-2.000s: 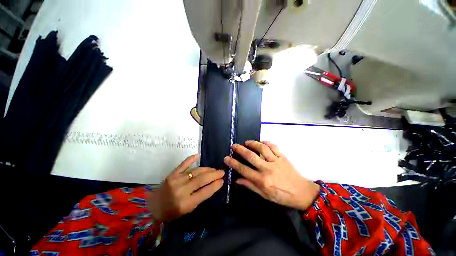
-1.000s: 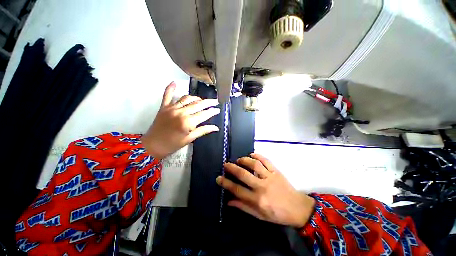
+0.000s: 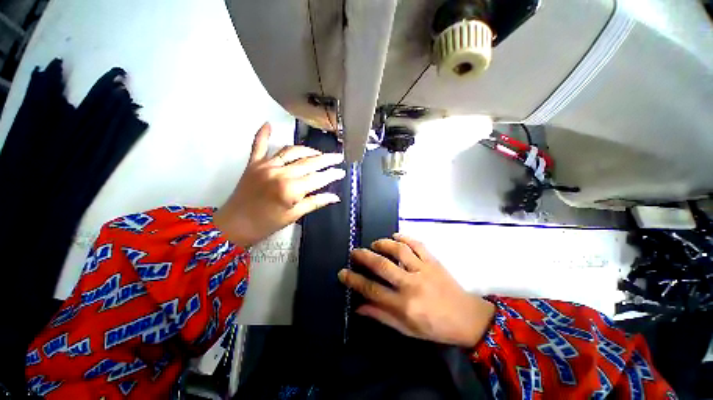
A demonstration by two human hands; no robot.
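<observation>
The black zippered gusset strip (image 3: 319, 234) runs from under the machine head toward my lap, its pale zipper line (image 3: 353, 211) down the middle. My left hand (image 3: 283, 187) lies near the needle end, fingers spread over the strip's left side, thumb pointing up the table. My right hand (image 3: 406, 289) rests flat on the strip's right side lower down, fingertips at the zipper. Neither hand visibly grasps the cloth. The needle and presser foot are mostly hidden by the sewing machine (image 3: 289, 55).
Cut gusset strips (image 3: 86, 148) lie at the left on the white table (image 3: 188, 86). Red-handled thread snips (image 3: 520, 152) lie right of the needle. A tangled heap of black strips (image 3: 672, 262) is at far right. The cream tension knob (image 3: 463, 48) projects from the head.
My left hand has moved up the strip from near the lap edge toward the needle, its fingers now spread. My right hand sits slightly lower in view. The camera view has shifted.
</observation>
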